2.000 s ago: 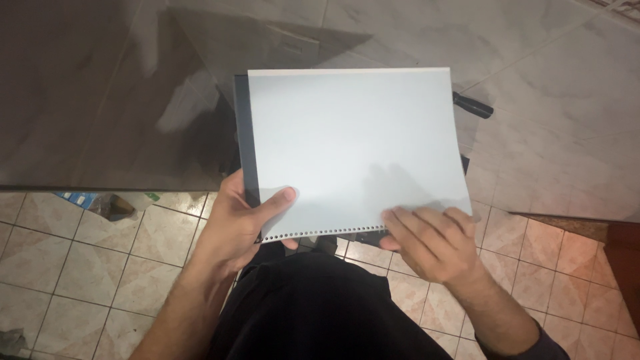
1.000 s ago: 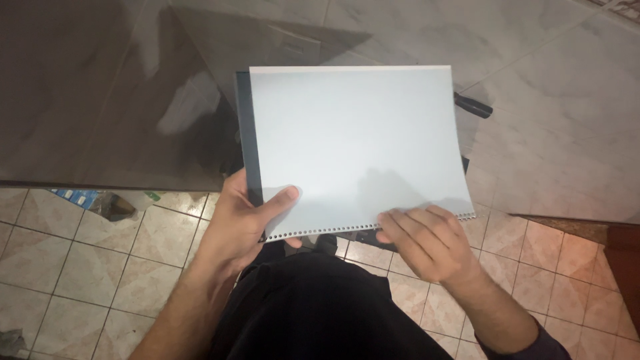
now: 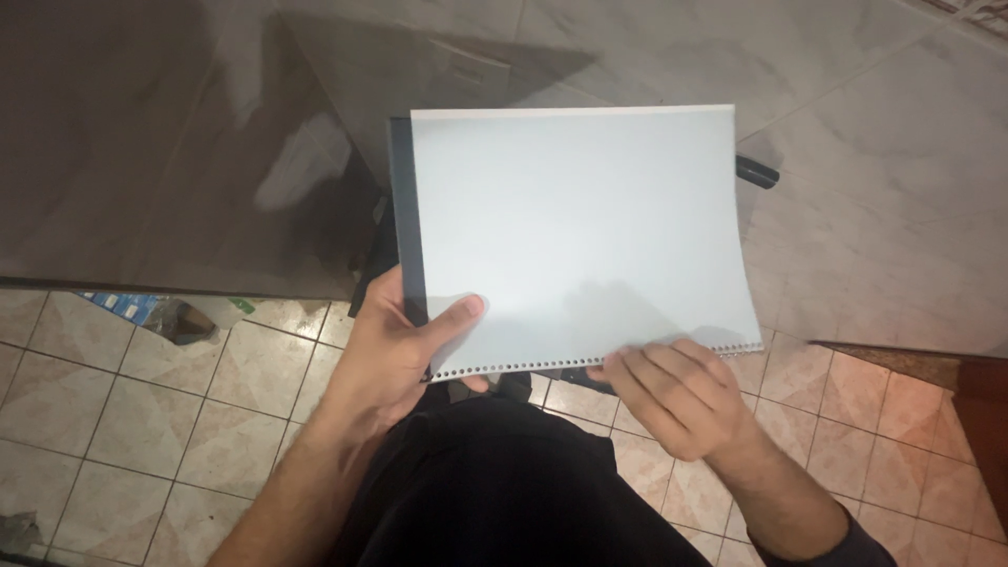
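A stack of blank white punched sheets [image 3: 575, 228] lies over a dark cover [image 3: 407, 213], whose strip shows along the left side. My left hand [image 3: 402, 342] grips the lower left corner, thumb on top of the paper and fingers underneath. The row of small holes runs along the edge nearest my body. At the right part of that edge, my right hand [image 3: 677, 394] pinches the sheets, its fingertips curled over the holes. The thumb of this hand is mostly hidden. A black handle-like thing [image 3: 757, 171] sticks out from behind the paper's right side.
A grey marbled tiled surface [image 3: 858, 236] stretches behind the papers, with a dark glossy part [image 3: 157, 157] at the left. Blue-and-white packaging [image 3: 126, 305] and a plastic bag [image 3: 189, 319] are below its left edge. A reddish-brown object [image 3: 980, 425] stands at the far right above the tiled floor [image 3: 197, 425].
My right hand has shifted slightly to the left along the punched edge since two seconds ago, and more holes show to its right. My left hand keeps its hold.
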